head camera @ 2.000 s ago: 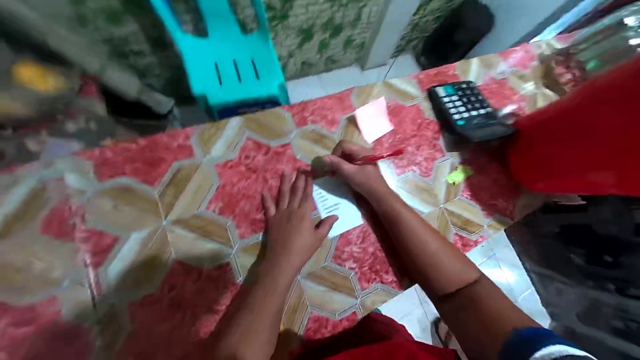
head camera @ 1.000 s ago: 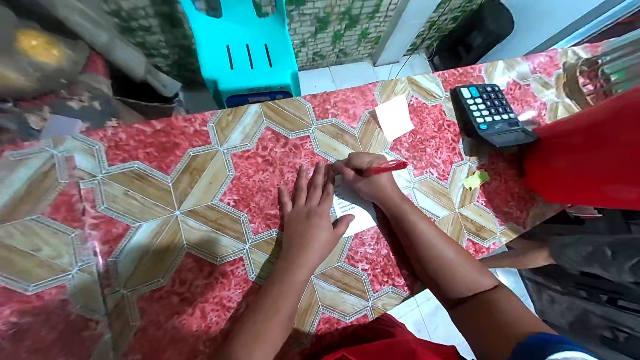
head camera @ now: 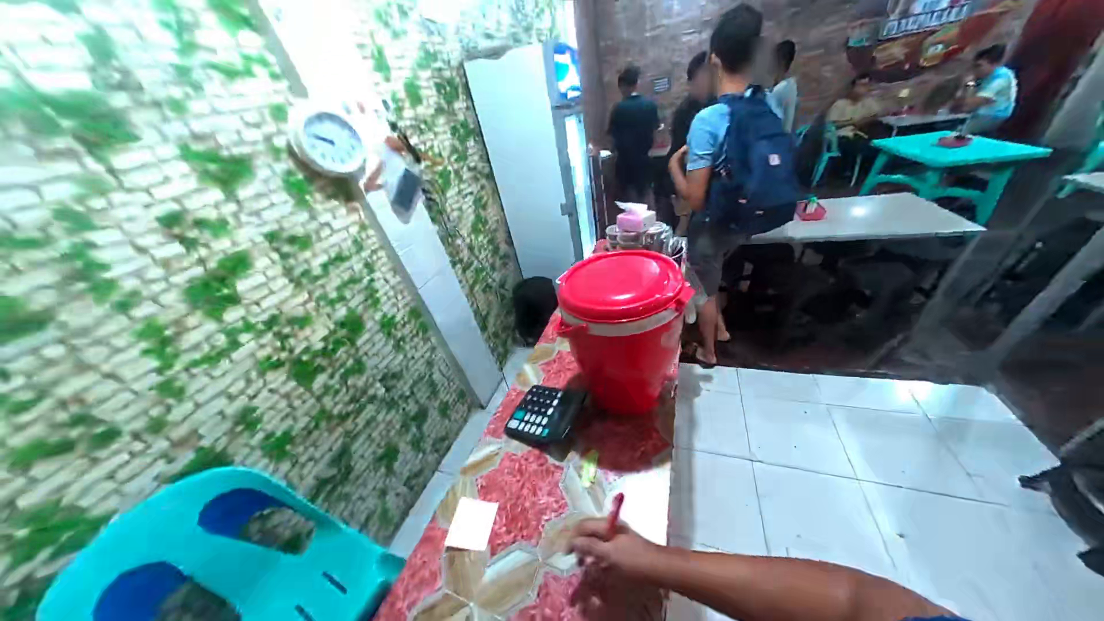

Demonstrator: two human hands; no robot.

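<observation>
My right hand [head camera: 604,545] holds a red pen [head camera: 614,511] upright over the patterned tabletop [head camera: 526,492], low in the view. To its left a small blank-looking paper [head camera: 472,523] lies on the table. Beyond the hand are a yellow-green scrap [head camera: 589,468] and a black calculator [head camera: 543,414]. A red lidded bucket [head camera: 623,345] stands behind the calculator. My left hand is out of view, and so is the sheet that both hands were at.
A turquoise plastic chair [head camera: 224,552] stands left of the table. Past the bucket are metal containers with a pink tissue box [head camera: 636,217]. A person with a blue backpack [head camera: 755,164] stands beyond, near a white table [head camera: 871,217]. Several other people are farther back.
The view has swung up and to the right, bringing the room into sight. My left hand, earlier flat on the table beside the sheet, has left the view. The pen now points upward in my right hand.
</observation>
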